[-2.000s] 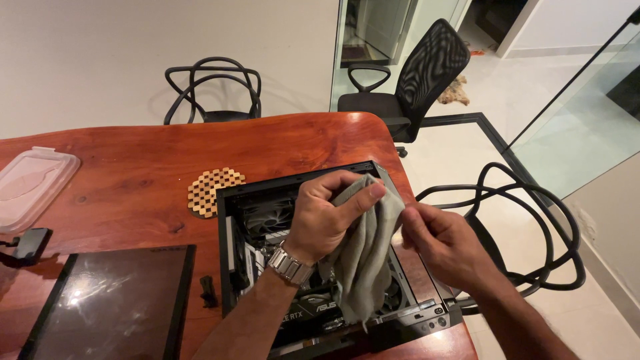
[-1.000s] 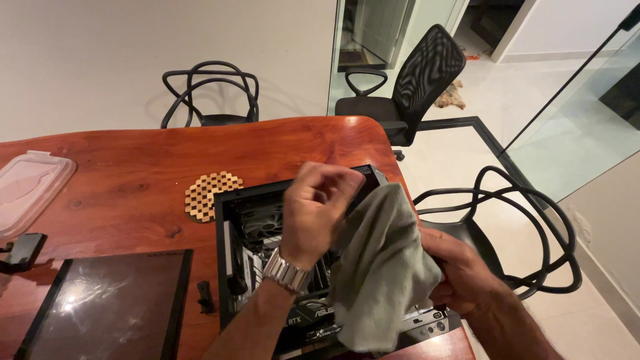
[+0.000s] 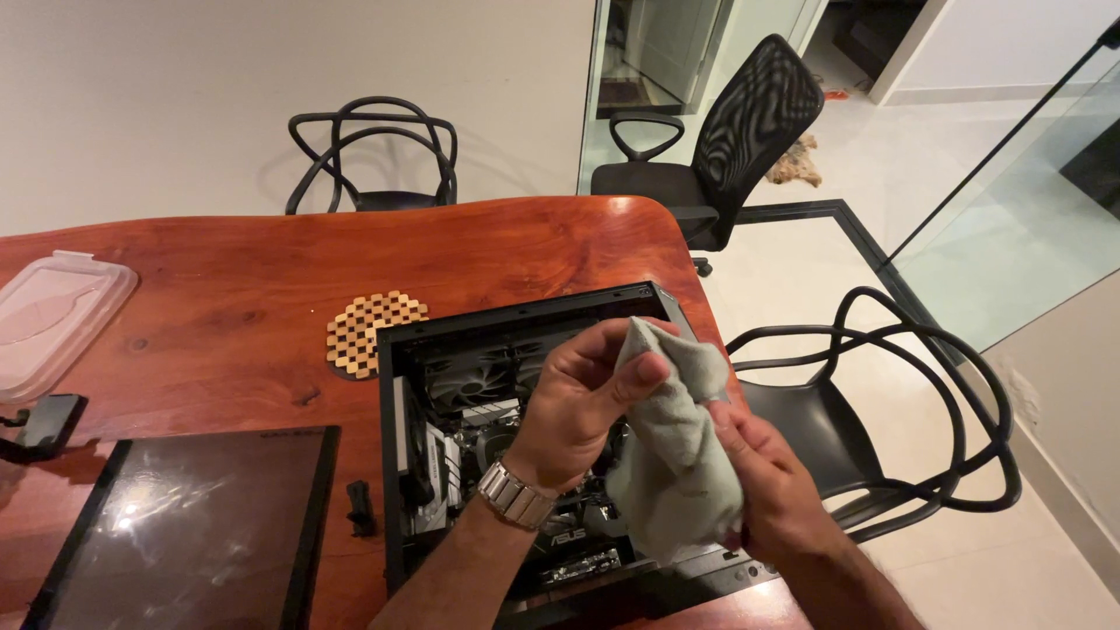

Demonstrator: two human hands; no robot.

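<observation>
A grey-green cloth [image 3: 678,464] hangs bunched between my two hands, above an open black computer case [image 3: 516,317]. My left hand [image 3: 582,402], with a metal-band watch on its wrist, pinches the upper edge of the cloth between thumb and fingers. Lower down, my right hand [image 3: 766,472] grips the cloth's right side. Inside the case, a fan [image 3: 468,382] shows at the upper left, and an ASUS graphics card [image 3: 569,538] lies partly behind my left forearm. The cloth and my hands hide the right part of the interior.
A dark glass side panel [image 3: 206,525] lies on the wooden table [image 3: 490,241], with a small black part [image 3: 360,507] beside it. A checkered wooden trivet [image 3: 372,337] touches the case's corner area. At far left are a plastic lid [image 3: 66,315] and a black device [image 3: 52,424]. Black chairs surround the table.
The cloth, spread wide one second ago, is now bunched narrower. My left hand has come back onto its top edge, while my right hand still holds its right side.
</observation>
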